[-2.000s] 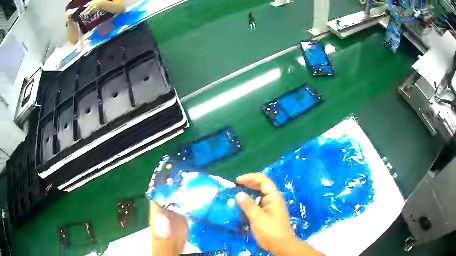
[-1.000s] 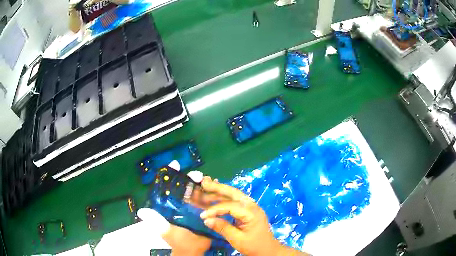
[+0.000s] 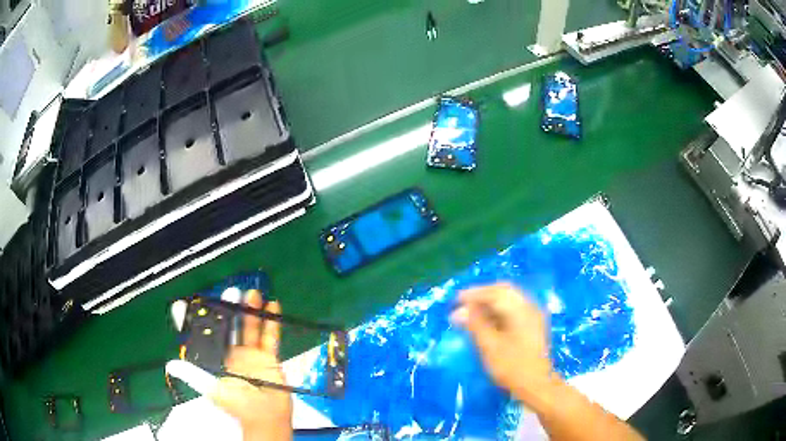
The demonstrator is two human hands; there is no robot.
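Observation:
My left hand point(image 3: 250, 379), with white finger cots, holds a phone middle frame point(image 3: 337, 363) at lower left. Its centre is see-through, with my fingers showing behind it. My right hand point(image 3: 508, 332) is blurred over the peeled film pile point(image 3: 586, 301); a translucent blue sheet seems to be below it, but whether my fingers still grip it is unclear. A filmed middle frame point(image 3: 379, 231) lies on the green conveyor belt point(image 3: 508, 202) beyond my hands. Another filmed frame point(image 3: 241, 284) is partly hidden behind the held frame.
Stacked black blister trays point(image 3: 172, 146) stand at left. Two filmed frames point(image 3: 453, 133) point(image 3: 562, 105) lie farther up the belt. Frames without film point(image 3: 138, 389) lie at lower left. The white work sheet point(image 3: 659, 344) is under the pile. A machine is at right. Part of a person shows at upper left.
The blue film has come off the held frame, and its centre is now open. My right hand has moved right, away from the frame. The frames on the belt have shifted left.

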